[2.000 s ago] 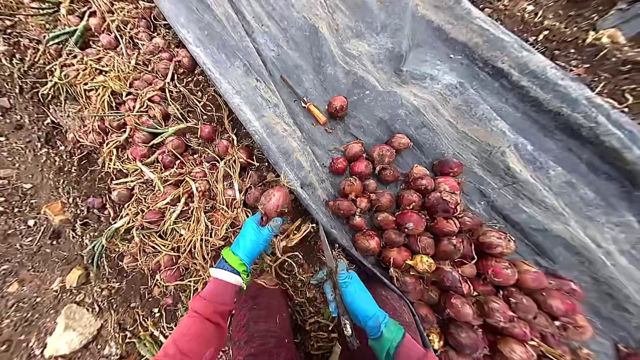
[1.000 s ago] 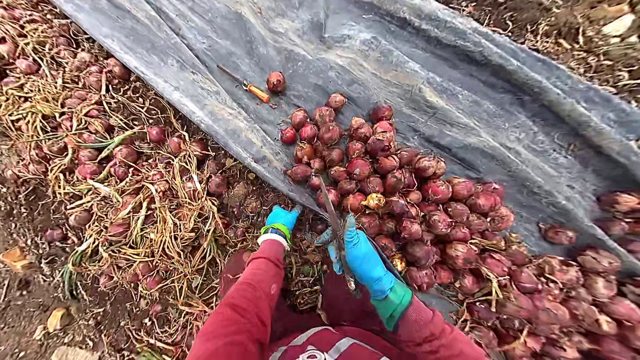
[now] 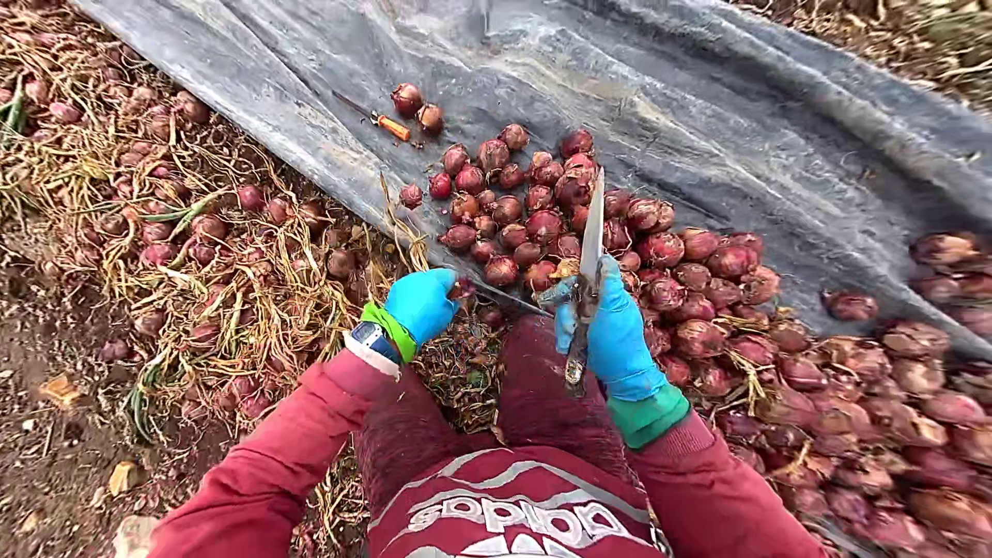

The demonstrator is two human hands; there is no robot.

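My left hand (image 3: 422, 308), in a blue glove, is closed around a red onion (image 3: 463, 289); only a small part of the onion shows past the fingers. Dry stalks rise just above that hand. My right hand (image 3: 612, 333), also gloved in blue, holds a knife (image 3: 593, 232) by its worn dark handle, blade pointing away from me. Beneath and beyond the blade lie trimmed red onions (image 3: 544, 225) on a grey plastic sheet (image 3: 697, 139). To the left, red onions with dry stalks and roots (image 3: 209, 229) cover the soil.
An orange-handled tool (image 3: 391, 127) with a thin dark shaft lies on the sheet beside two onions (image 3: 418, 107). A larger heap of onions (image 3: 845, 403) spreads at the lower right. Stones (image 3: 125, 477) lie on bare soil at the lower left.
Two seconds ago a whole onion showed in my left hand near the stalks. One onion lay by the orange-handled tool in the earlier frames; two lie there now. The knife stays in my right hand.
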